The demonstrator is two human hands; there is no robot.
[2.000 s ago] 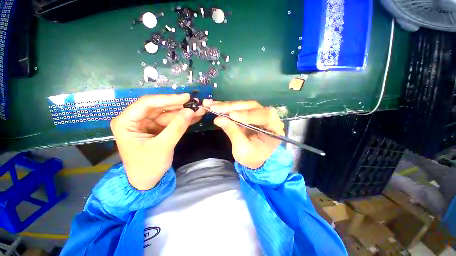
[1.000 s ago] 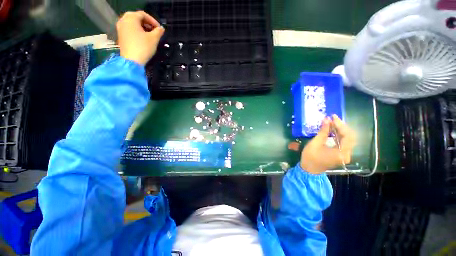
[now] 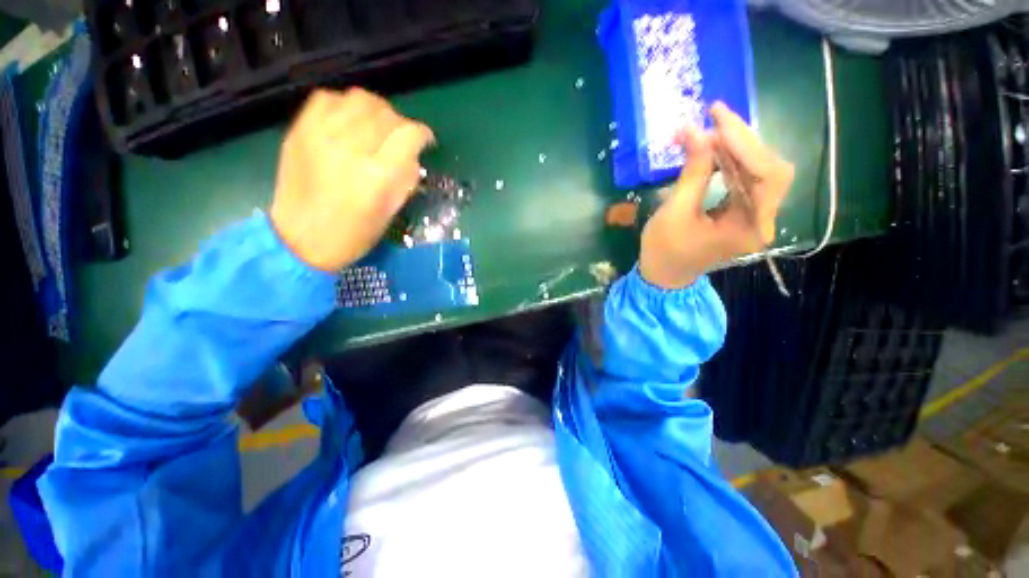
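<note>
My left hand (image 3: 348, 178) is over the pile of small dark components (image 3: 442, 203) and covers part of it; its fingers are curled and blurred, and I cannot tell if they hold anything. My right hand (image 3: 713, 209) holds slim tweezers (image 3: 777, 274) at the near edge of the blue parts bin (image 3: 619, 113), which holds many small white parts (image 3: 668, 85). The tweezer tips are hidden by the fingers. The blue backing sheet (image 3: 434, 280) with small white squares lies at the bench edge, partly under my left hand and sleeve.
The black blister tray (image 3: 339, 36) with pieces in some pockets lies behind my left hand. A small brown scrap (image 3: 622, 213) lies near the bin. A white cable (image 3: 833, 147) runs along the right. Black tray stacks (image 3: 942, 181) stand at right, cardboard boxes (image 3: 903, 502) below.
My left hand has come back from the tray to the component pile. My right hand stays by the bin with the tweezers. The view has shifted, so the tray sits higher and further left.
</note>
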